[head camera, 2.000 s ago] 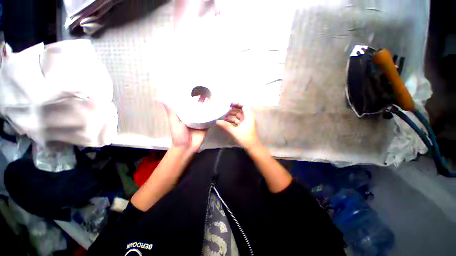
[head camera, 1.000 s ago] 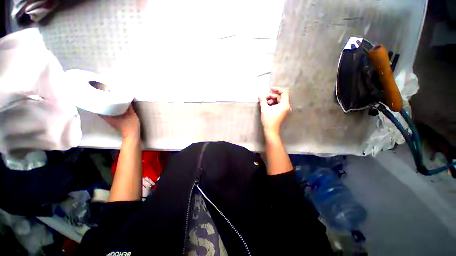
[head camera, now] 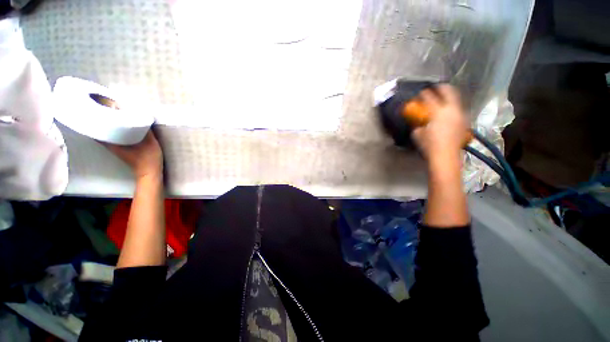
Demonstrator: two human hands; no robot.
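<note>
A pale garment panel [head camera: 261, 73] lies on the grey pressing table [head camera: 294, 160], washed out by glare, its near edge showing as a thin dark line. My left hand [head camera: 142, 152] holds the white tape roll [head camera: 100, 123] tilted at the left of the panel; its fingers are mostly hidden under the roll. My right hand [head camera: 441, 123] is closed around the orange handle of the dark steam iron [head camera: 399, 120], to the right of the panel. Hand and iron are blurred by motion. Whether the iron touches the table I cannot tell.
A pile of pale cloth [head camera: 23, 127] lies at the left edge. Crumpled white plastic or cloth [head camera: 485, 157] bunches at the right edge, beside the blue-green hose [head camera: 505, 177]. Below the table are a red cloth [head camera: 167, 230] and clear blue plastic bottles [head camera: 381, 240].
My right hand has moved right from the panel's near right corner and taken hold of the iron, which is now turned and shifted left. My left hand still holds the roll at the left.
</note>
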